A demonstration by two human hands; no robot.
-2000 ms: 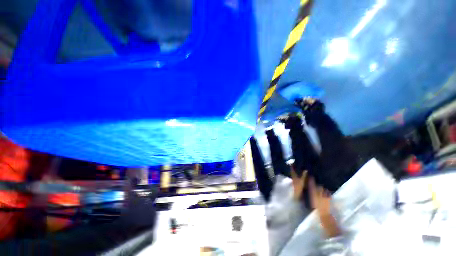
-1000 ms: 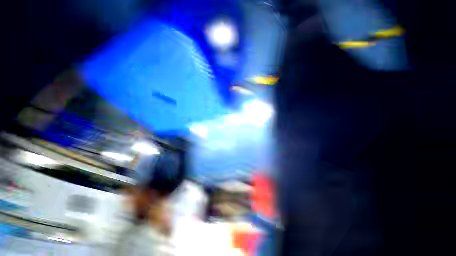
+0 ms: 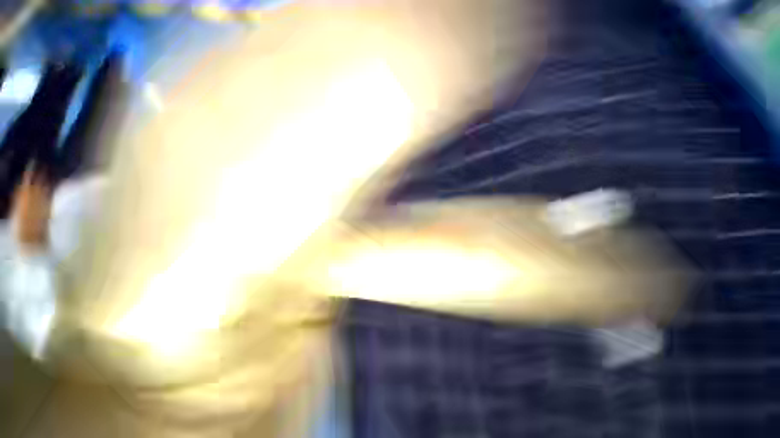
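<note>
One of my hands, in a cream-yellow glove (image 3: 248, 205), is very close to the camera, large, blurred and overexposed. I cannot tell whether it is the left or the right. One finger or thumb (image 3: 445, 269) stretches right across a dark checked shirt (image 3: 505, 372). A white button (image 3: 590, 212) shows above its far part and another (image 3: 633, 342) below it. The rest of the hand runs from the top middle to the lower left, partly cut off by the frame's edge. No held object can be made out. A second hand cannot be made out.
At the left edge, blurred and apparently upside down, are a person's bare hand (image 3: 32, 205), a pale sleeve (image 3: 30, 291) and dark legs. Blue floor and yellow tape (image 3: 218, 12) show at the top left. A green patch (image 3: 770, 56) is at the top right.
The view has swung from the blue stool and the person at the bench to the dark shirt. The cream-yellow glove has come in close to the camera. The person now shows at the far left.
</note>
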